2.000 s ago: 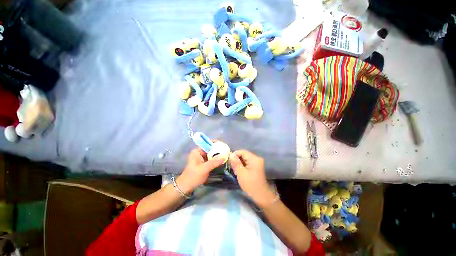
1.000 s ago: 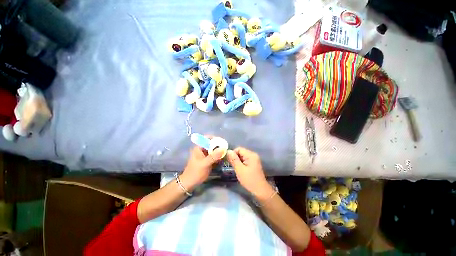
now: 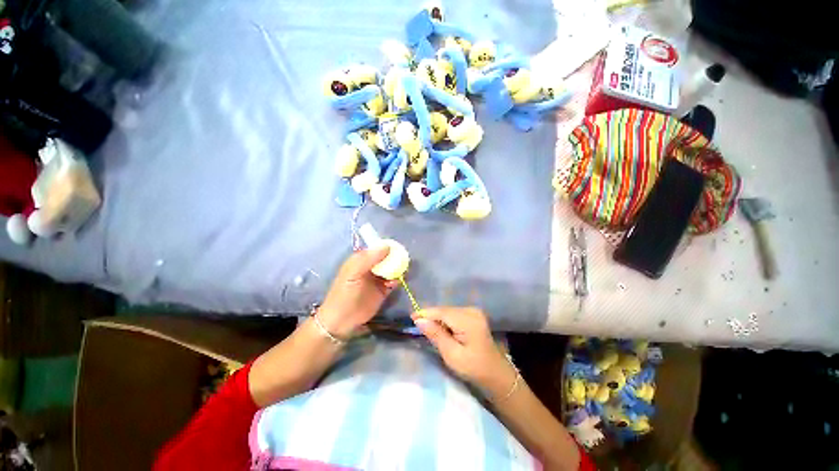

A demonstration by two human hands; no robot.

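Note:
My left hand [image 3: 354,290] holds a plush piece [image 3: 391,260] with a round pale-yellow end and a short light-blue part showing above the fingers, over the table's front edge. My right hand [image 3: 457,338] is lower and to the right, fingertips pinched on a thin yellow strand [image 3: 410,295] that runs taut from the yellow end. Whether a needle is at the fingertips cannot be told. A pile of blue-and-yellow plush pieces [image 3: 414,138] lies on the grey-blue cloth [image 3: 221,184] beyond my hands. A pale thread [image 3: 356,224] lies between the pile and my left hand.
At right are a striped cloth pouch [image 3: 612,156], a phone [image 3: 660,219] on it, a red-white box [image 3: 644,69], a narrow silver tool [image 3: 579,262] and a wooden-handled brush [image 3: 763,241]. Cartons stand below the table edge; the right one holds plush pieces [image 3: 609,386].
My right hand has moved down and away from my left, and the yellow strand now shows stretched between them. My left hand has tilted the plush piece and shifted slightly left.

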